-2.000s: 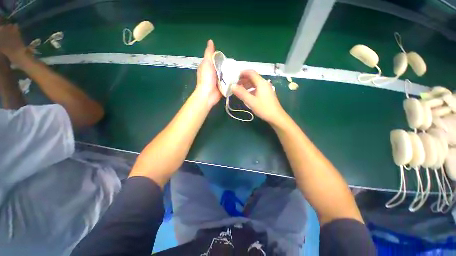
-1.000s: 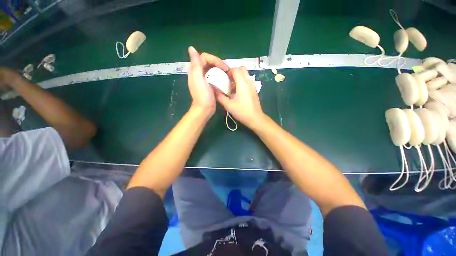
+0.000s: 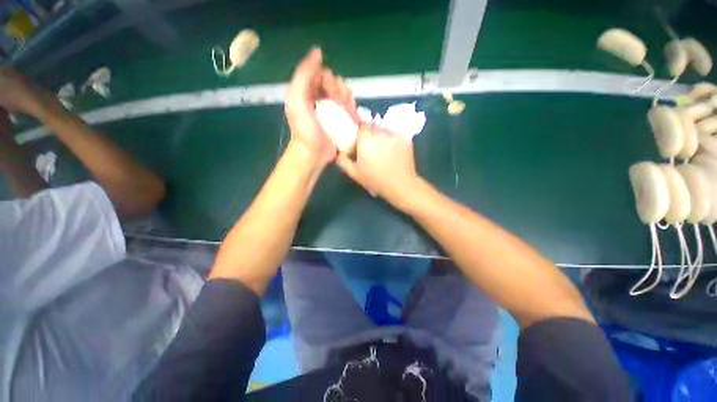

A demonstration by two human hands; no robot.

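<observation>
A white oval bar (image 3: 336,126) lies in my left hand (image 3: 307,118), its upper face bright and without readable print. My left hand holds it from the left with the fingers pointing up. My right hand (image 3: 384,161) is against the bar's right side, its fingers partly hidden by the back of the hand. A bright white crumpled piece (image 3: 403,120) shows just beyond my right hand on the green table; I cannot tell whether the hand touches it. No cord shows on the held bar.
Cream bars with cords (image 3: 651,192) are heaped at the right, cords over the table edge. Loose bars (image 3: 623,46) lie at the far right and far left (image 3: 244,48). A grey post (image 3: 462,43) stands behind a small tan blob (image 3: 455,107). Another person's arm (image 3: 94,149) is at left.
The bar has turned in my hands and shows a broader white face. Its cord has gone from view. The white crumpled piece is more exposed. The whole view has shifted slightly.
</observation>
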